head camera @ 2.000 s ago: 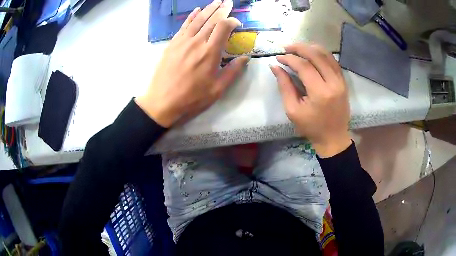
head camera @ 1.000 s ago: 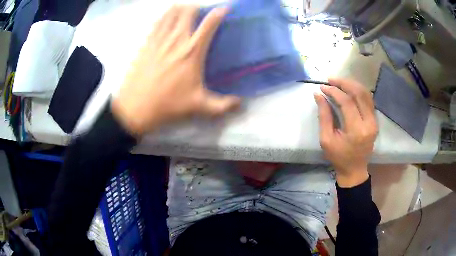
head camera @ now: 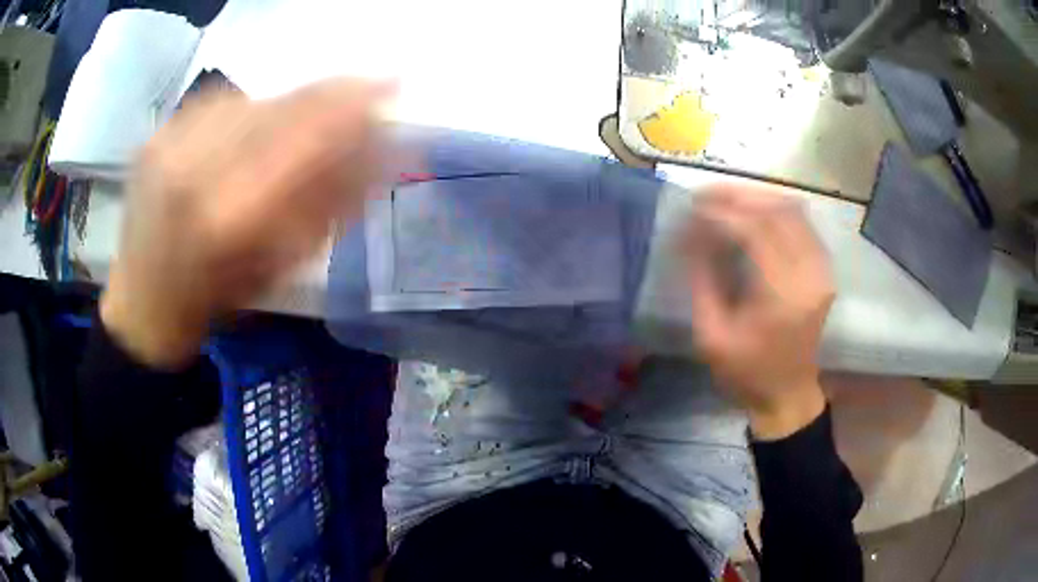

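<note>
The translucent blue sewing template lies at the table's front edge and overhangs it above my lap. A grey fabric panel shows through it. My left hand is blurred, left of the template and above the black panel, which it mostly hides; I cannot tell if it holds anything. My right hand is blurred, with curled fingers, just right of the template; its grip is unclear.
The sewing machine head is at upper right, beside the bed with a yellow patch. A grey piece and dark blue-handled snips lie at right. A white stack is at left. A blue basket stands below.
The template has moved down from the machine side to the table's front edge, and the grey panel now shows. My left hand has moved left, away from the template, over the black panel.
</note>
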